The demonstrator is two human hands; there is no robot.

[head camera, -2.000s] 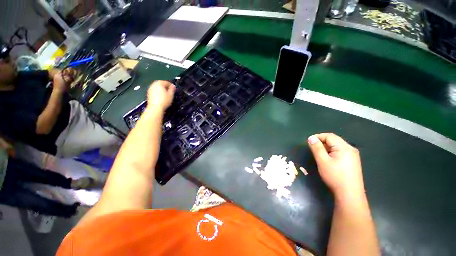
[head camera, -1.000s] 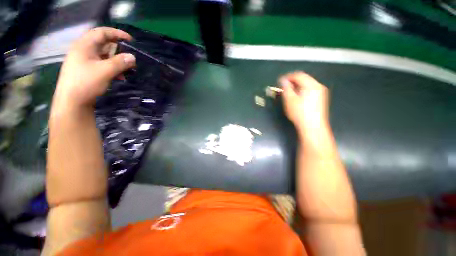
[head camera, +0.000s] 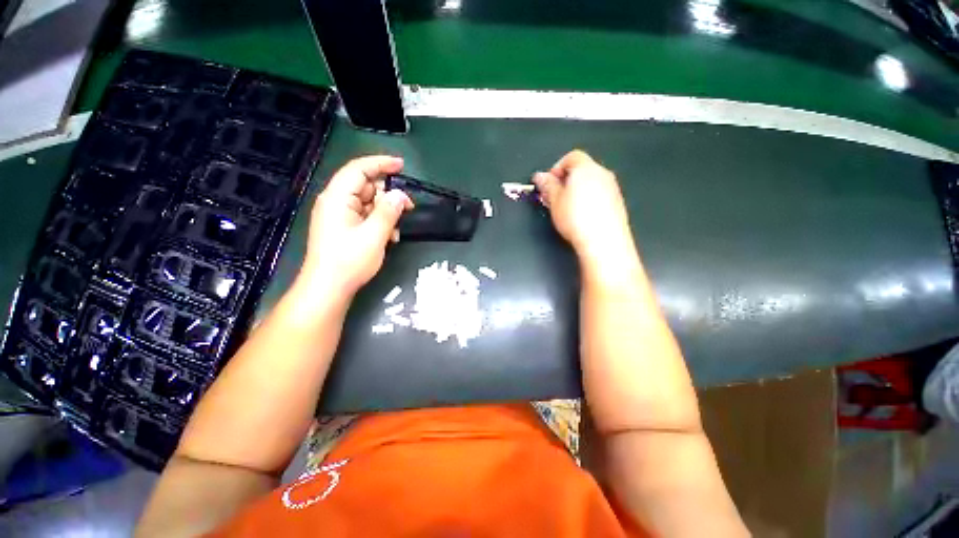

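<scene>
My left hand (head camera: pixel 355 215) holds a black plastic housing (head camera: pixel 436 212) by its left end, between thumb and fingers, above the dark green work surface. My right hand (head camera: pixel 580 202) is to the right of it, thumb and fingertips pinched together at a few pale strips (head camera: pixel 515 190) and a small dark bit. Whether a piece is between the fingertips is too small to tell. One pale strip (head camera: pixel 487 208) lies by the housing's right end. A loose pile of cream-white strips (head camera: pixel 445 303) lies below the housing, nearer to me.
A glossy black blister tray (head camera: pixel 168 242) fills the left side. A dark upright phone or screen (head camera: pixel 363 68) stands behind my left hand. A white edge strip (head camera: pixel 589 106) borders the green conveyor (head camera: pixel 610 53). A cardboard box (head camera: pixel 768 452) and red crate (head camera: pixel 878 394) are below right.
My left hand has come from the tray to the middle and now holds a black housing. My right hand has moved from right of the pile to the separate strips. The view has swung right.
</scene>
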